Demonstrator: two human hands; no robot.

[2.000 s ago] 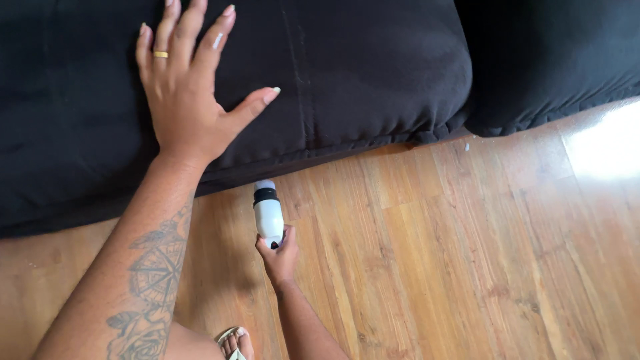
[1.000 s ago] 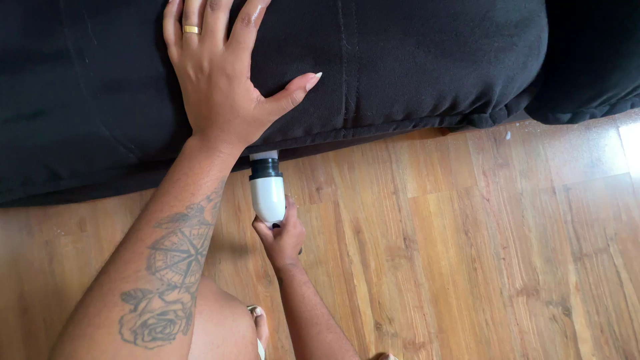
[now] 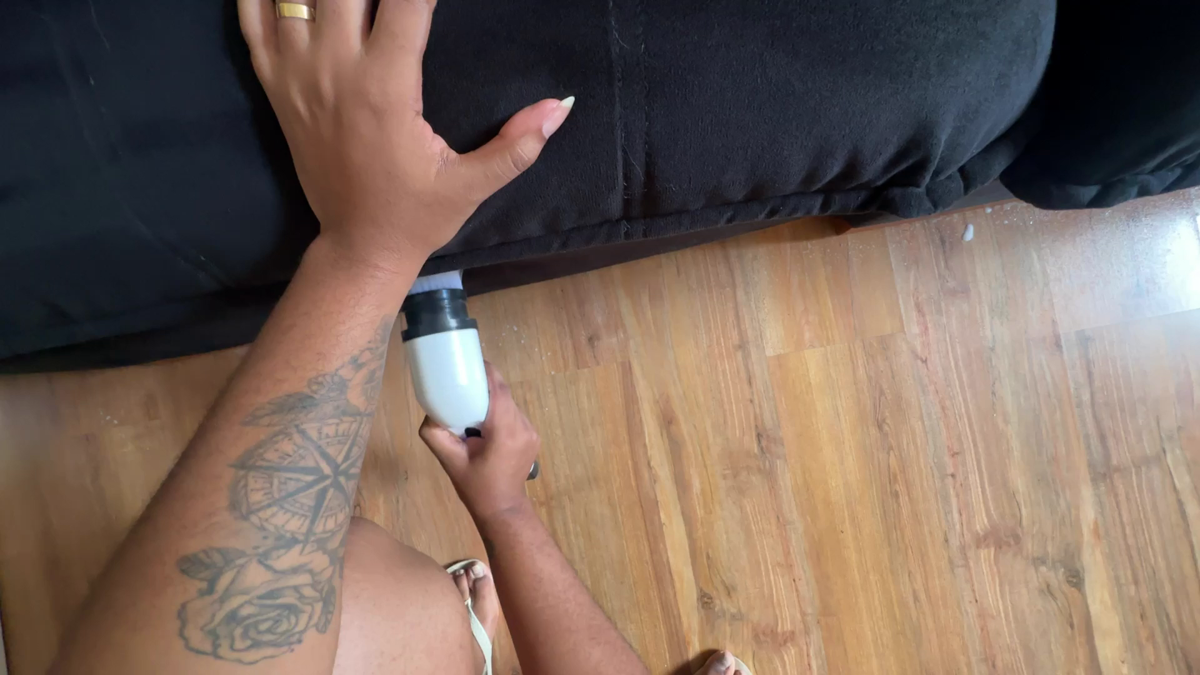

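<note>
My left hand point(image 3: 366, 122) lies with spread fingers on the dark fabric sofa point(image 3: 750, 103), holding nothing; a ring is on one finger and the fingertips run out of the top of the view. Below it, my right hand point(image 3: 492, 445) grips a white handheld powered brush point(image 3: 446, 370) with a black collar. The pale bristles of its head touch or lie close to the sofa's lower front edge, and their far end is hidden under that edge.
A wood-plank floor point(image 3: 844, 450) lies below the sofa, with small white flecks and a white blob point(image 3: 968, 232) near its right part. A second dark sofa section point(image 3: 1116, 122) adjoins at the right. My sandalled foot point(image 3: 478, 609) is at the bottom.
The view has shifted closer to my hands. My left hand stays spread on the sofa and my right hand keeps hold of the brush at the sofa's lower edge.
</note>
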